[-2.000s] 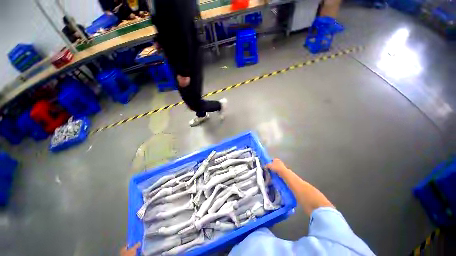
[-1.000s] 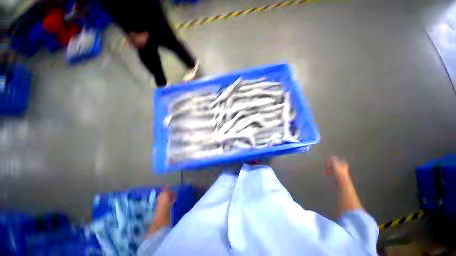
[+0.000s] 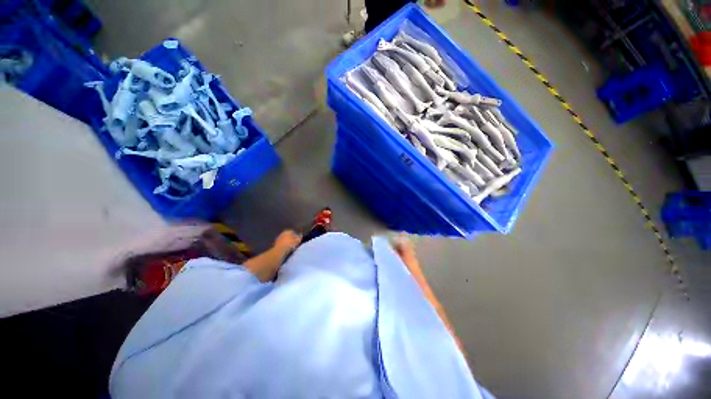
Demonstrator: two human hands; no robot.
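A stack of blue crates (image 3: 374, 183) stands on the floor in front of me. Its open top crate (image 3: 511, 204) holds long grey moulded parts (image 3: 436, 117), some in rows and some piled across each other. My left hand (image 3: 287, 240) is low near my body, off the stack, touching no crate; its fingers are too small to read clearly. My right hand (image 3: 401, 243) is just below the stack's near side, blurred and partly behind my sleeve; its fingers cannot be made out.
Light-blue moulded parts (image 3: 171, 117) fill a blue crate (image 3: 253, 167) at the left. A white pillar (image 3: 62, 203) and a red fire extinguisher (image 3: 156, 273) are at the lower left. Yellow-black tape (image 3: 577, 117) crosses the floor at right. A person's dark leg (image 3: 386, 12) shows at the top.
I held the grey-parts crate by both ends earlier, then let go. It now tops the stack, seen farther right. My hands are lower and closer together; the view has turned, showing the pillar and extinguisher.
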